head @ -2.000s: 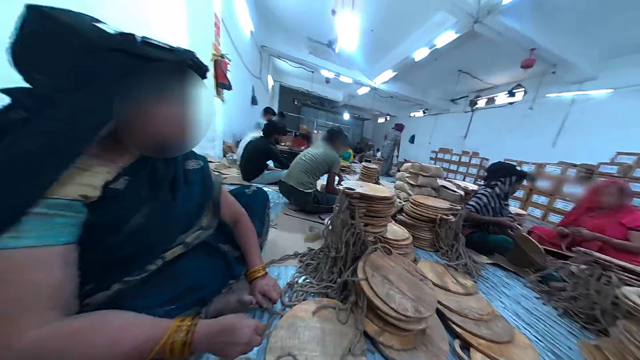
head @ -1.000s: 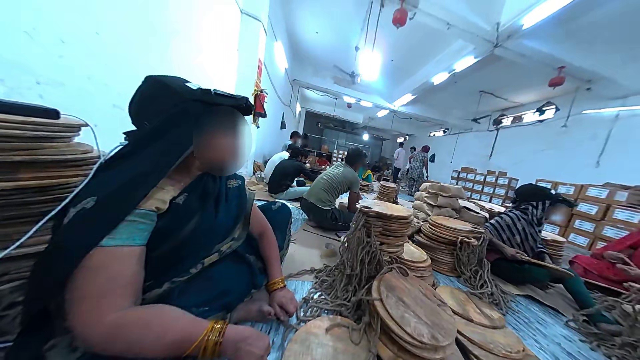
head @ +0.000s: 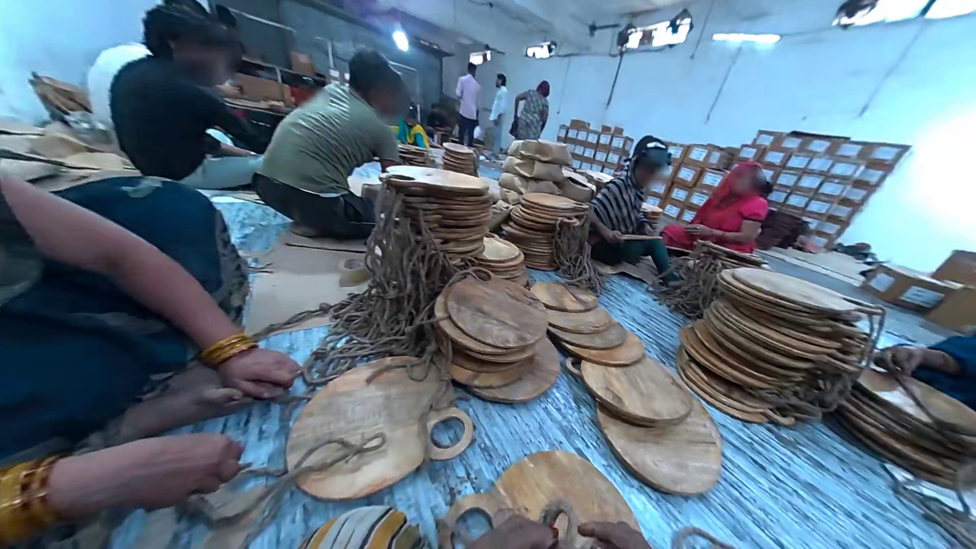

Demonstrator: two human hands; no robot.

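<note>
At the bottom edge, my left hand (head: 518, 532) pinches a short loop of rope (head: 563, 520) over a round wooden board (head: 568, 484) with a ring handle. Fingertips of my right hand (head: 614, 535) rest on the same board, just right of the rope; whether they grip it cannot be told. The frame cuts off both hands. Ahead and to the left lies another round wooden board (head: 358, 435) with a ring handle and rope across it. Beyond it, round boards (head: 496, 313) are piled unevenly, and more (head: 640, 389) overlap in a row to their right.
A co-worker's hands with yellow bangles (head: 229, 347) are close on my left. A tall board stack (head: 442, 210) hung with ropes (head: 404, 282) stands ahead; another stack (head: 770, 343) is at right. A hand (head: 903, 358) works at the far right. Seated people and cartons (head: 816, 175) are behind.
The view has swung right and down. My hands and the board beneath them now show at the bottom edge; neither earlier frame shows them.
</note>
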